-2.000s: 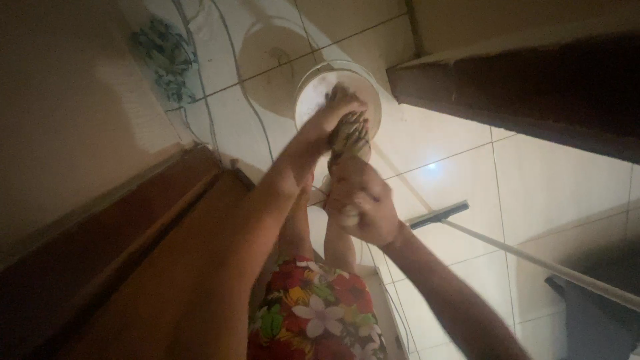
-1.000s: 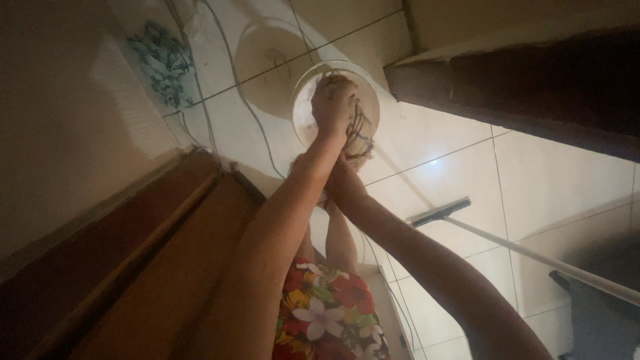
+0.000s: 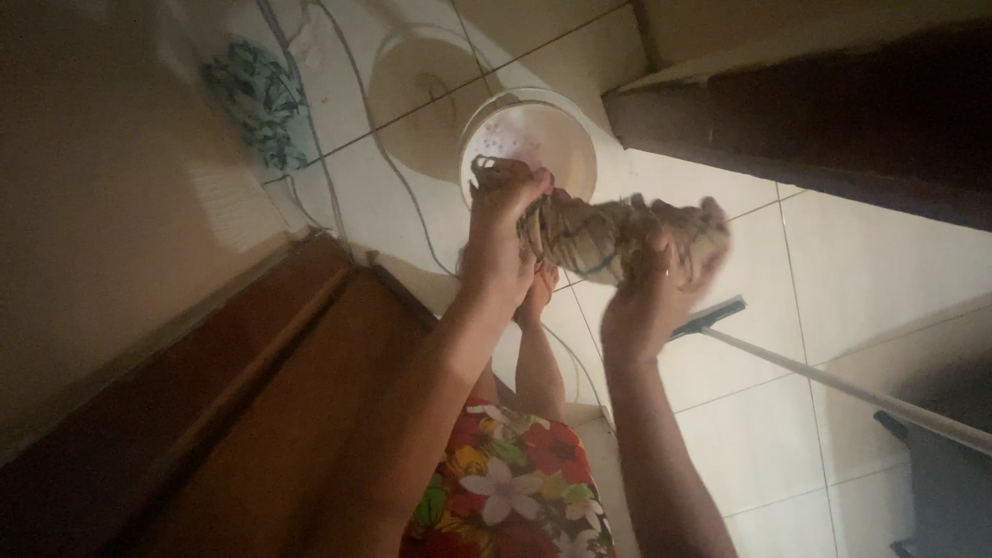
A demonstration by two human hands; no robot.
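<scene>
A bunched, brownish striped cloth [image 3: 585,236] stretches between my two hands. My left hand [image 3: 504,225] grips its left end over the near rim of a white bucket [image 3: 593,167]. Around the right end, my right hand [image 3: 655,271] is closed, to the right of the bucket and above the floor tiles. Sudsy, pale liquid [image 3: 515,139] shows inside the bucket. The fingers of both hands are partly hidden by the cloth or blurred.
A floor squeegee [image 3: 709,316] with a long pole lies at the right. Cables [image 3: 403,182] run along the tiles on the left, near a teal patterned cloth [image 3: 263,105]. Dark wooden furniture [image 3: 814,132] juts in at upper right; brown wooden panels [image 3: 232,403] stand at lower left.
The hands were together over the bucket with the bunched cloth; now they are apart, the right one farther right, and the cloth is drawn out sideways between them.
</scene>
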